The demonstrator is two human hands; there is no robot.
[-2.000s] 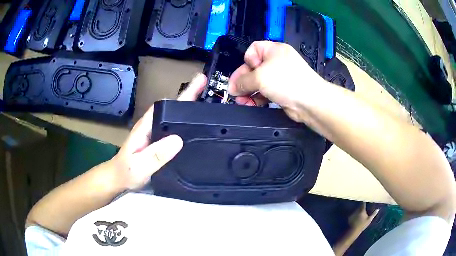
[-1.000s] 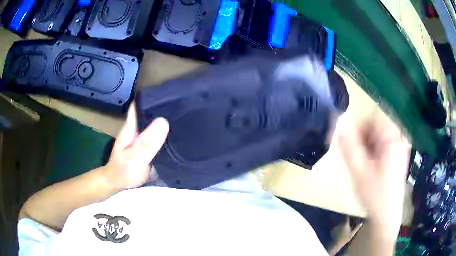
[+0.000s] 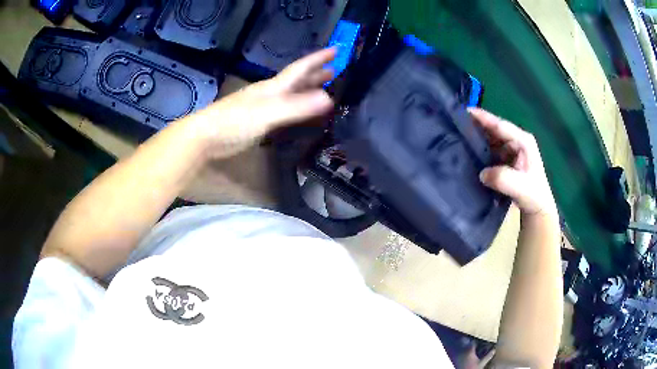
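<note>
My right hand (image 3: 515,162) grips the right edge of a black cover (image 3: 425,151), which is tilted, blurred and has raised oval outlines. My left hand (image 3: 288,101) is raised left of the cover with fingers spread, and holds nothing that I can see. A black unit with a round part (image 3: 328,198) with pale blades shows below and left of the cover, with small pale and metallic parts. The cover hides the rest of it. I cannot tell whether the cover and the unit touch.
Several black covers (image 3: 148,83) lie at the upper left, with blue battery packs (image 3: 344,50) among them. A green conveyor belt (image 3: 569,108) runs along the right. The tan bench surface (image 3: 439,288) shows below. Fan-like parts (image 3: 612,288) are at the far right. Another person's hand (image 3: 475,357) shows at the bottom.
The cover has turned and moved right. My left hand has let go of it and moved up. My right hand has come back and taken its right edge. The round bladed part has come into view.
</note>
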